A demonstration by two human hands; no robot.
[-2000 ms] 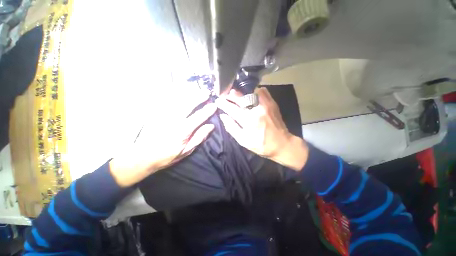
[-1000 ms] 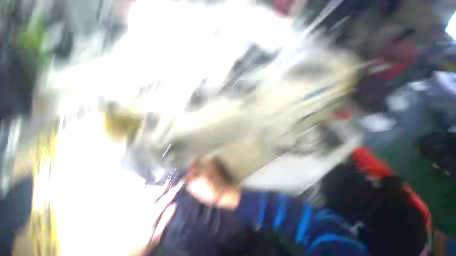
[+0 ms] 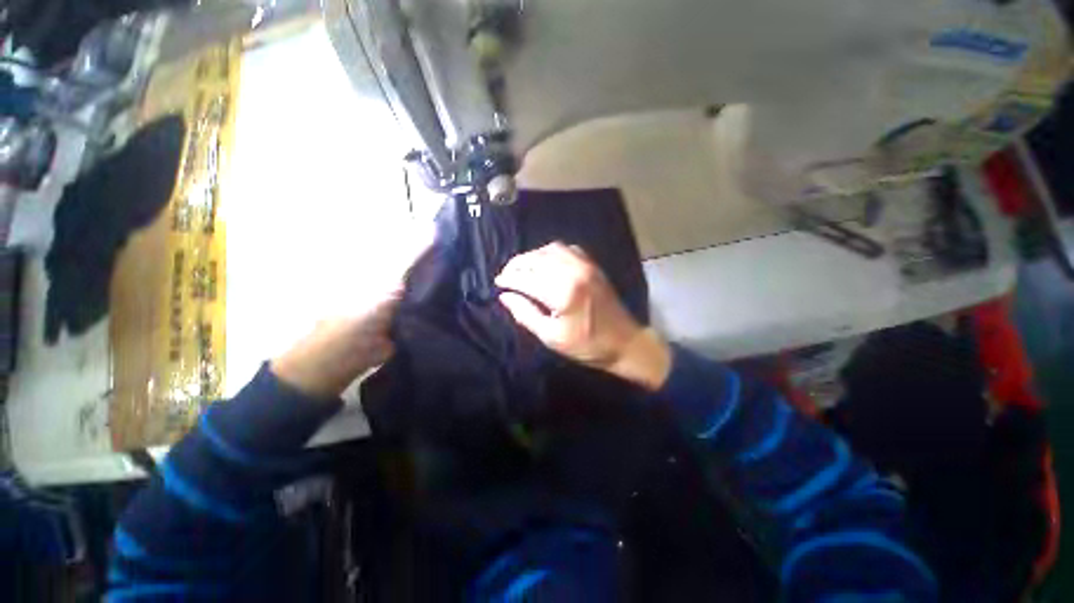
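A black garment piece (image 3: 459,365) lies under the needle area of the off-white sewing machine (image 3: 660,59) and hangs over the table's front edge. The presser foot and needle area (image 3: 473,200) is above its upper part. My right hand (image 3: 571,304) pinches the cloth just right of the seam, below the needle, fingers curled. My left hand (image 3: 353,342) is at the garment's left edge, with its fingertips partly lost in glare and cloth; it seems to hold the edge.
Brown cardboard (image 3: 141,342) with yellow tape (image 3: 200,259) lies at the left, a black piece (image 3: 106,224) over it. Thread snips (image 3: 839,231) lie on the machine bed right of the needle. A red-orange crate (image 3: 1005,353) with black pieces stands at the lower right.
The view swung right in a blur and came back. My hands now sit lower, farther from the needle and farther apart; more of the garment's seam shows between them.
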